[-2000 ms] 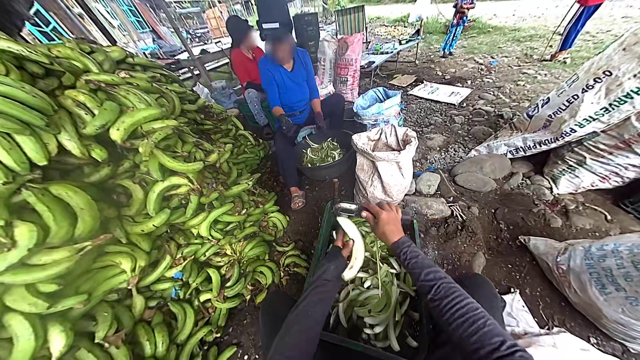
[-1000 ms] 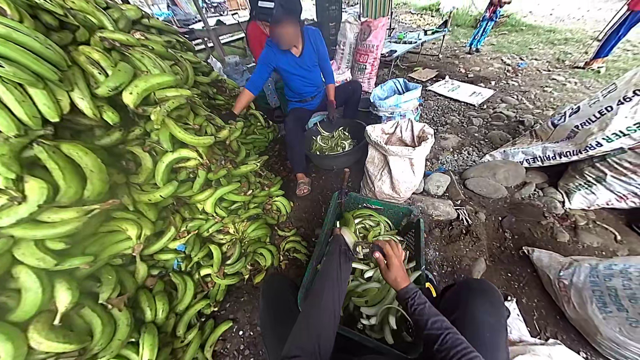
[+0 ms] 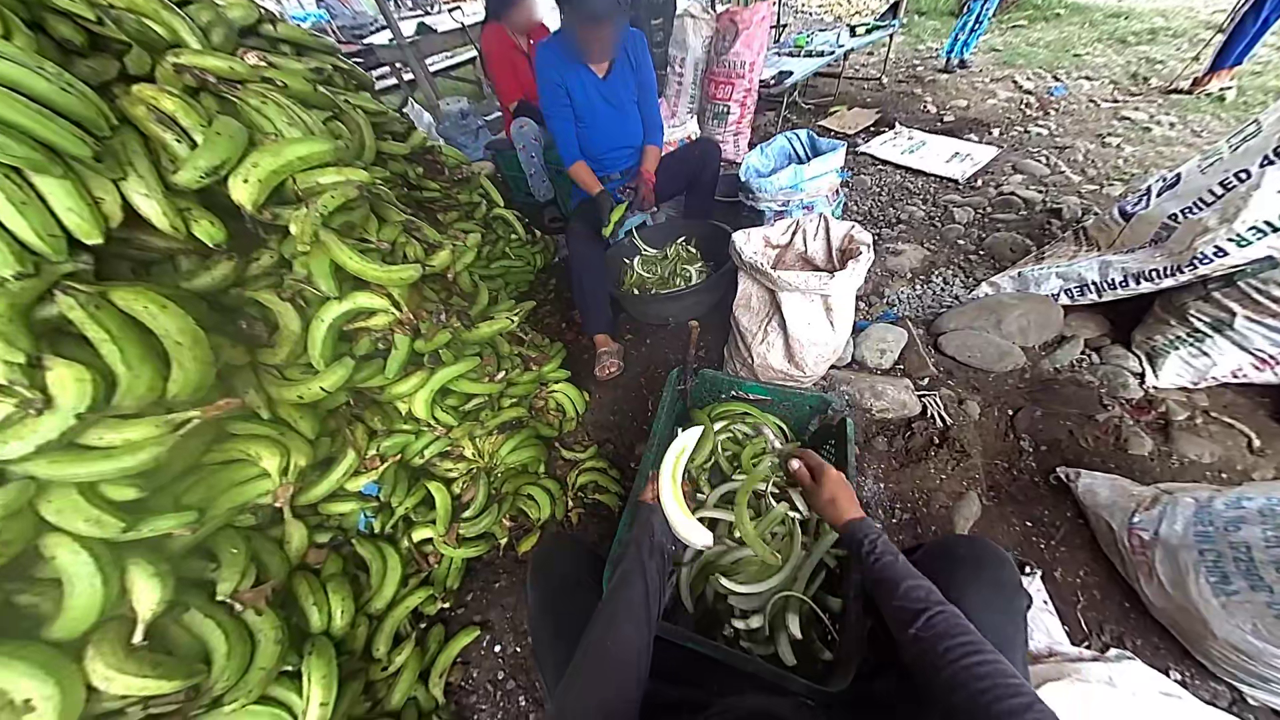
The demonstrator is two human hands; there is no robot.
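A peeled, pale plantain (image 3: 683, 488) is held upright in my left hand (image 3: 650, 488), at the left side of a green plastic crate (image 3: 836, 402). Most of that hand is hidden behind the fruit. My right hand (image 3: 824, 486) is over the crate's right part, fingers bent at the peels; whether it grips a peel or a tool cannot be told. Long green and whitish plantain peels (image 3: 765, 560) fill the crate, which stands between my knees. A rusty upright blade or bar (image 3: 691, 352) rises at the crate's far left corner.
A large heap of green plantains (image 3: 340, 400) lies at left. Beyond the crate stand an open white woven sack (image 3: 800, 300) and a black tub (image 3: 668, 306) with peels, where a person in blue (image 3: 600, 100) works. Stones (image 3: 1000, 318) and filled sacks (image 3: 1190, 560) lie at right.
The peeled plantain, seen in my left hand two seconds ago, shows again at the crate's left side. The person in blue has drawn back an arm from the heap and now holds a green plantain.
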